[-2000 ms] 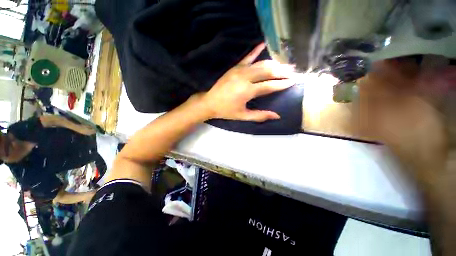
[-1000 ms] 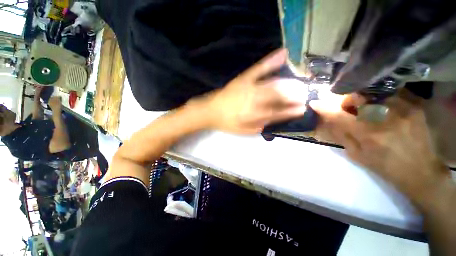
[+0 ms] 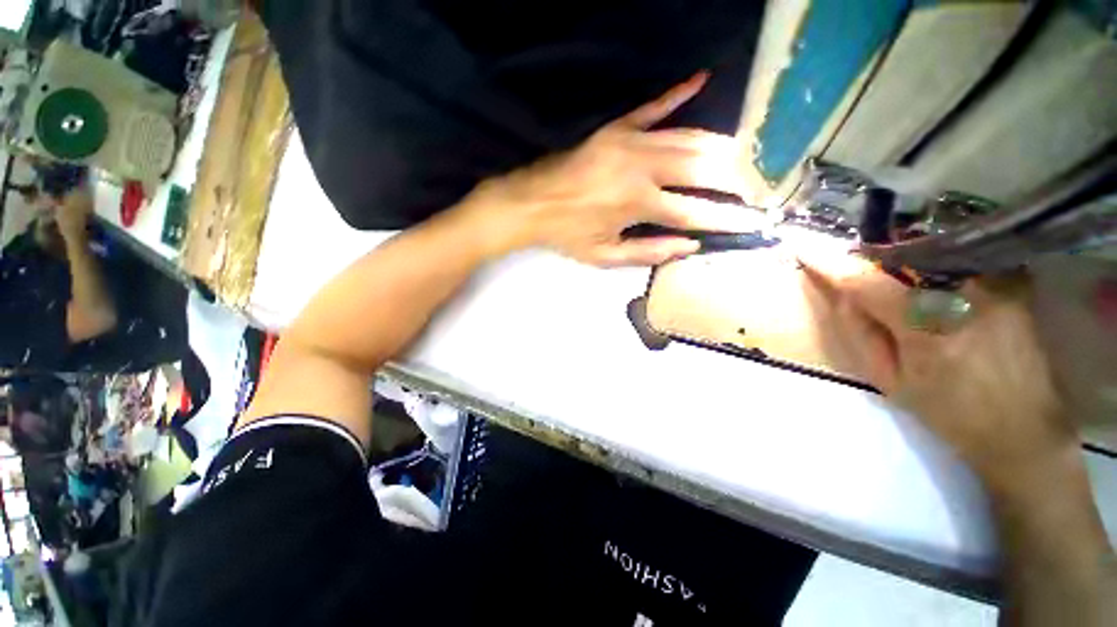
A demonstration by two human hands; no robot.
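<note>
The black garment (image 3: 490, 86) lies bunched on the table, with a narrow edge running to the bright needle area (image 3: 790, 230). My left hand (image 3: 600, 196) lies palm down on this edge, fingers spread, fingertips close to the needle. My right hand (image 3: 955, 355) is on the other side of the needle, over the tan machine bed (image 3: 735, 306). Its fingers point at the needle and are blurred and partly behind machine parts, so whether they pinch cloth is hidden. The machine head (image 3: 845, 86), pale with a blue panel, stands above.
The white table (image 3: 686, 404) has a worn front edge. A basket with pale cloth (image 3: 417, 490) is below it. At the left are a wooden strip (image 3: 245, 159), a pale machine with a green wheel (image 3: 71, 124) and another person (image 3: 80, 288) in dark clothes.
The cloth under my left hand has shifted away from the front of the machine bed, baring its rounded corner. My left hand has moved slightly up. The view has shifted, showing more blue panel.
</note>
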